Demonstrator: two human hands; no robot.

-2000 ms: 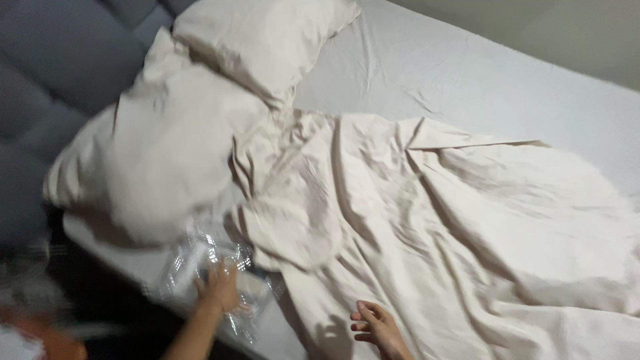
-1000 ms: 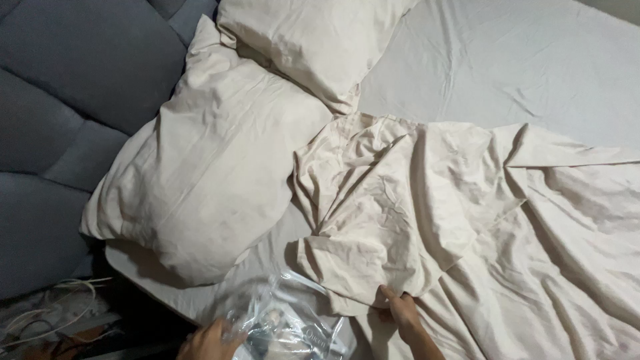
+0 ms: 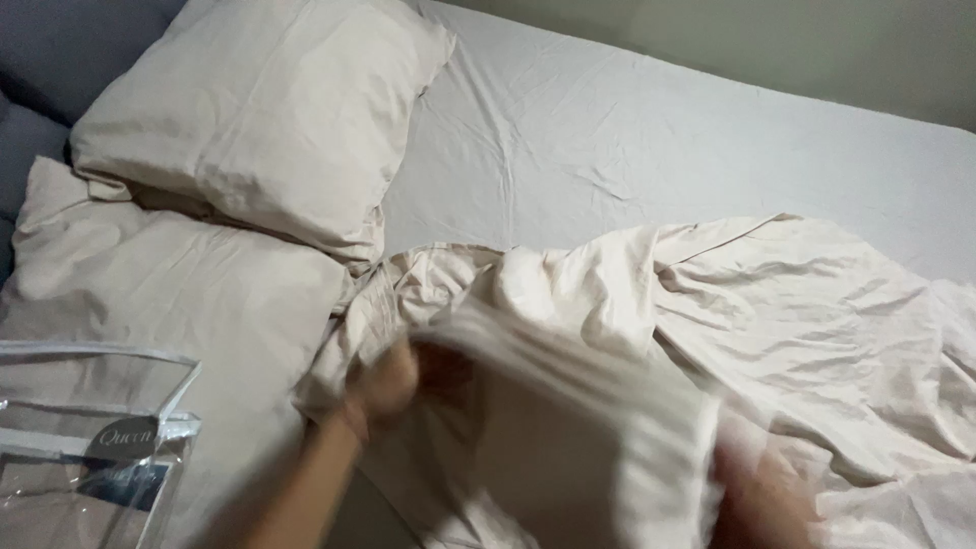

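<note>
A beige cloth [image 3: 549, 427], blurred by motion, is stretched between my two hands at the lower middle. My left hand [image 3: 389, 381] grips its upper left edge. At its right side is my right hand [image 3: 762, 473], very blurred, with the cloth's pale edge at the fingers. Behind the cloth, a crumpled beige cover [image 3: 762, 305] spreads over the bed. The clear plastic zip bag [image 3: 84, 381], with white piping and a dark printed label, rests at the lower left over a pillow.
Two beige pillows, the upper one [image 3: 259, 122] and the lower one [image 3: 175, 297], lie against a dark padded headboard [image 3: 76, 46]. A light grey fitted sheet [image 3: 610, 145] covers the mattress. A plain wall [image 3: 801, 46] runs along the far side.
Both hands were low by the plastic bag and the cover's edge; now they are up over the cover with a cloth between them. The bag is now over the lower pillow.
</note>
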